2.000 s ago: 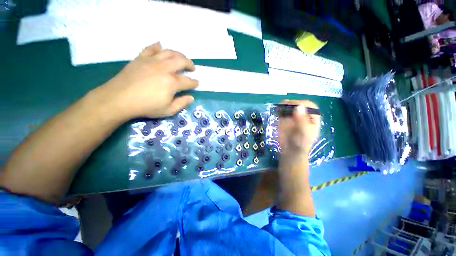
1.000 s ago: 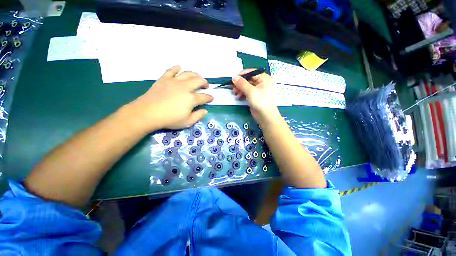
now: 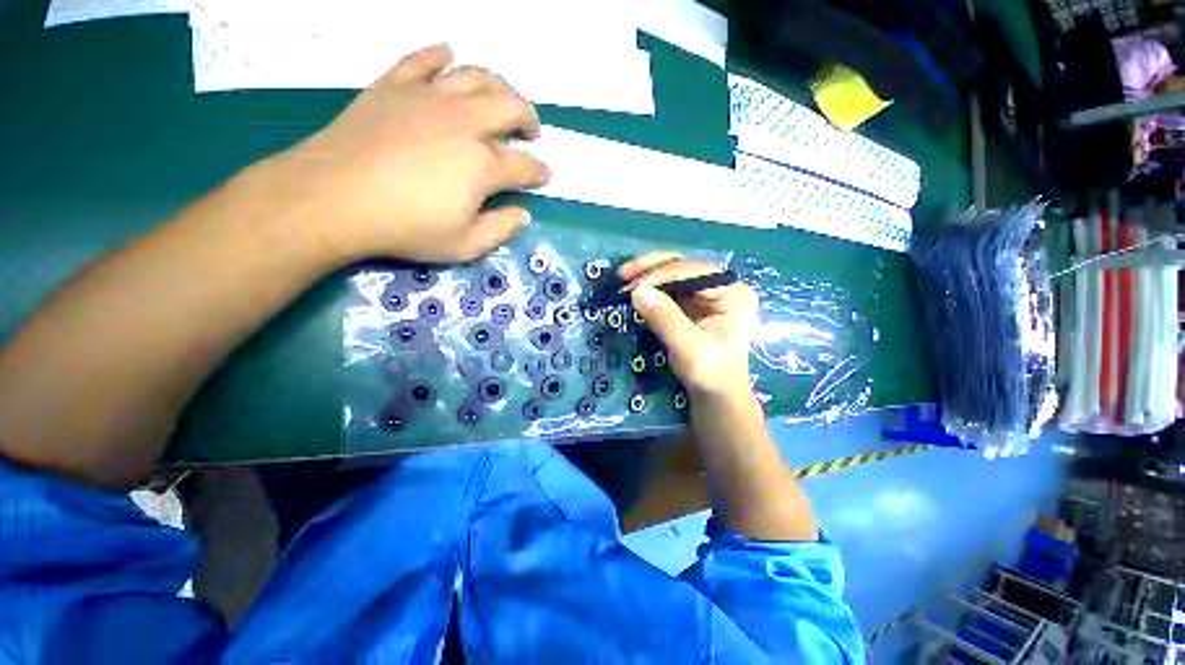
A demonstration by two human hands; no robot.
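A clear blister tray (image 3: pixel 442 370) lies along the bench's near edge, with rows of small dark round parts (image 3: pixel 491 388). Parts toward its right side show yellowish rings. My right hand (image 3: pixel 702 318) holds black tweezers (image 3: pixel 695 283) over the tray; the tip points left among the parts and is hard to make out. My left hand (image 3: pixel 448 163) lies flat, fingers spread, its fingertips on the left end of a narrow white strip (image 3: pixel 637 169) just beyond the tray. Some parts are hidden under my right hand.
White liner sheets (image 3: pixel 429 46) lie at the back. Ring sticker strips (image 3: pixel 825 143) lie at the right rear, with a yellow piece (image 3: pixel 849 99) beyond. A pile of stacked trays (image 3: pixel 981 331) is at the bench's right end. A person in pink shows at the far upper right.
My right hand with the tweezers has come from the white strip back over the tray's parts. My left hand stays at the strip. The view has shifted, so the bench sits higher in the picture.
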